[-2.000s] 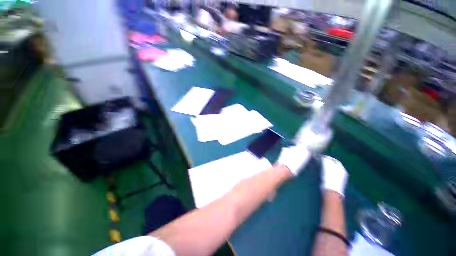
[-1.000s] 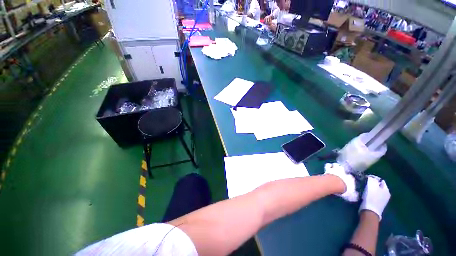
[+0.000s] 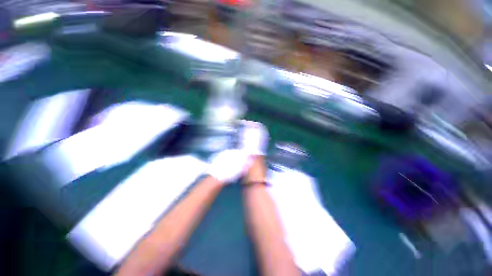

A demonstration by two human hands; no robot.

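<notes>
The frame is strongly blurred. My left hand (image 3: 229, 165) in a white glove is at the centre, low over the bench near the foot of the post (image 3: 225, 108). My right hand (image 3: 253, 138), also gloved, is close beside it and a little farther away, with a dark bracelet at the wrist. The blur hides the fingertips and anything between them. A blurred clear object (image 3: 290, 152) stands just right of my right hand.
White sheets lie left (image 3: 143, 202) and right (image 3: 313, 221) of my arms, with more farther left (image 3: 116, 132). A dark slab (image 3: 180, 137) lies left of the post. A purple-ringed fan (image 3: 415, 186) is at the far right.
The view has swung to the right. The black bin and stool have left the picture, and the right-hand sheets and fan have come in. My hands are now closer together.
</notes>
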